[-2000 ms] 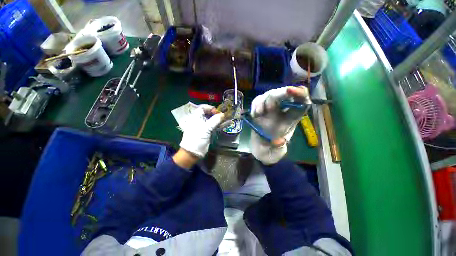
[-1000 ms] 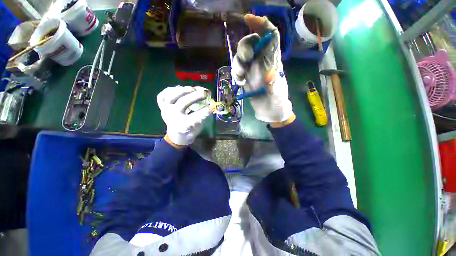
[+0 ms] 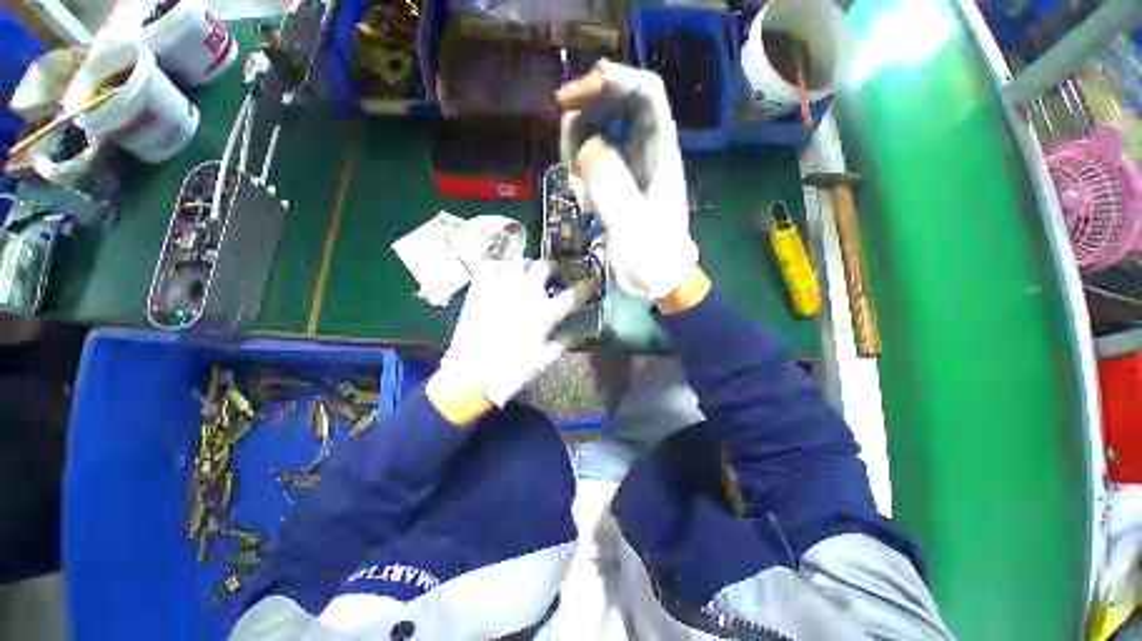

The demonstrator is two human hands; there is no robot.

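Note:
An oblong grey lock housing (image 3: 560, 225) lies open side up on the green mat, long axis pointing away from me. My left hand (image 3: 507, 328), in a white glove, has its thumb and fingertips at the housing's near end; whether they pinch a small part cannot be told. My right hand (image 3: 639, 188), also white-gloved, is raised over the housing's right side, fingers curled around the blue-handled pliers (image 3: 614, 127). Only a dark blue bit of the pliers shows; their jaws are hidden. A crumpled off-white cloth (image 3: 438, 254) lies left of the housing.
A second grey housing (image 3: 238, 257) stands left. A blue tote (image 3: 107, 470) with brass parts is near left. Blue bins (image 3: 683, 94), a red-edged box (image 3: 483, 188) and white tubs (image 3: 155, 119) are behind. A yellow tool (image 3: 793, 263), hammer (image 3: 854, 269) and green conveyor (image 3: 964, 376) are right.
My left hand has moved from beside the housing onto its near end, uncovering the cloth. The small brass part it held is no longer distinct. My right hand has drawn the pliers up off the work.

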